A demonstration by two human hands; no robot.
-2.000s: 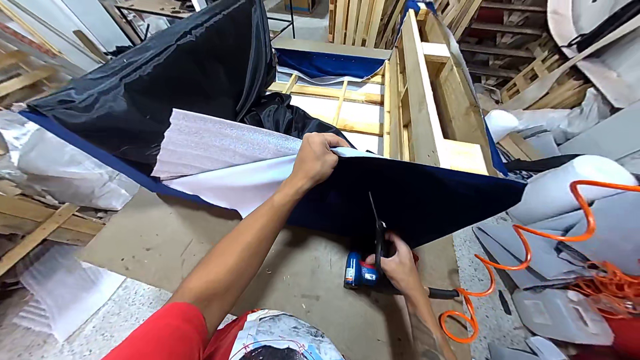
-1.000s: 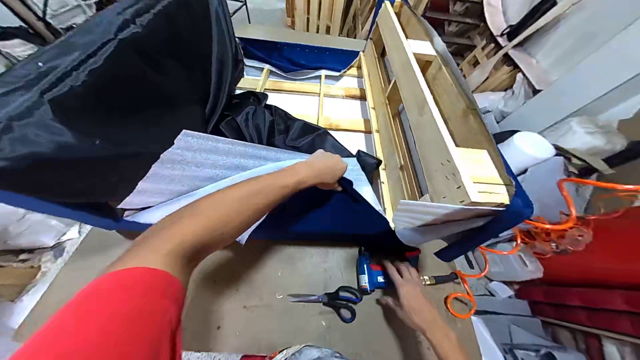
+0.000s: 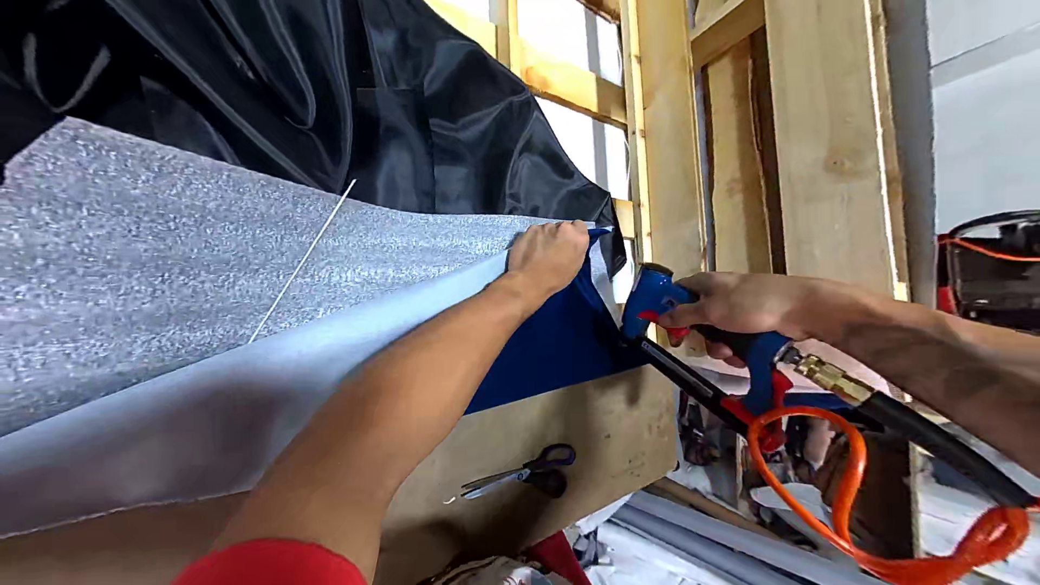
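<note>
My left hand (image 3: pixel 549 253) grips the gathered edge of the blue fabric (image 3: pixel 544 349) and its pale backing at the corner of the wooden frame (image 3: pixel 668 146). Grey-white foam sheet (image 3: pixel 162 268) spreads to the left of that hand, with black lining cloth (image 3: pixel 471 122) behind it. In my right hand (image 3: pixel 731 307) is a blue pneumatic stapler (image 3: pixel 650 299), its nose down at the blue fabric beside the frame. A brass fitting (image 3: pixel 829 378) joins the stapler to its air hose. Scissors (image 3: pixel 532 473) lie on the brown board, blades partly apart.
The brown board (image 3: pixel 634 422) forms the work surface below the fabric. An orange coiled air hose (image 3: pixel 853 479) loops below my right forearm. Grey rolls or tubes (image 3: pixel 699 536) and plastic sheeting lie on the floor at the lower right. A black and red object (image 3: pixel 995 272) stands at the far right.
The stapler, lying on the board a second ago, is now raised in my right hand to the frame corner. Two seconds ago that hand held the scissors. The view has moved closer.
</note>
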